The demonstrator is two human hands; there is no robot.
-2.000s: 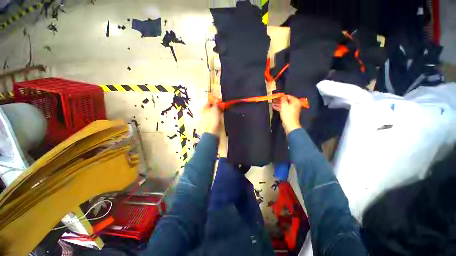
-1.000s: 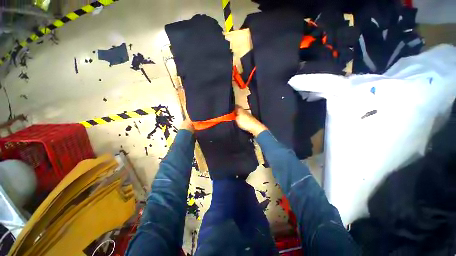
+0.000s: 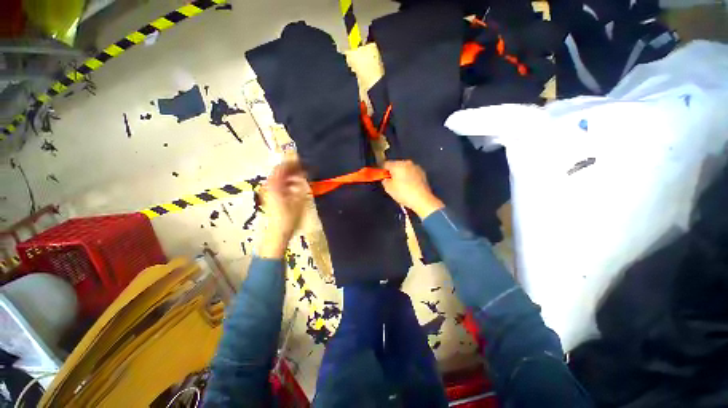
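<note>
A long stack of black cut pieces (image 3: 319, 119) lies on cardboard (image 3: 323, 253) on the floor in front of my legs. A bright orange-red tie strip (image 3: 350, 180) runs across the top of the stack. My right hand (image 3: 408, 186) grips the strip at the stack's right edge. My left hand (image 3: 285, 191) is blurred at the left end of the strip, beside the stack's left edge; whether its fingers hold the strip is unclear.
Another black stack (image 3: 423, 96) lies close on the right. A white-covered table (image 3: 559, 215) with a black heap (image 3: 670, 303) stands at right. A red crate (image 3: 104, 255) and curved brown sheets (image 3: 136, 343) are at lower left. Black scraps (image 3: 182, 103) and yellow-black tape (image 3: 203, 198) mark the floor.
The strip was stretched between both hands above the stack, then came down against it. My left hand has since moved up and slightly left, while my right hand stays at the right edge.
</note>
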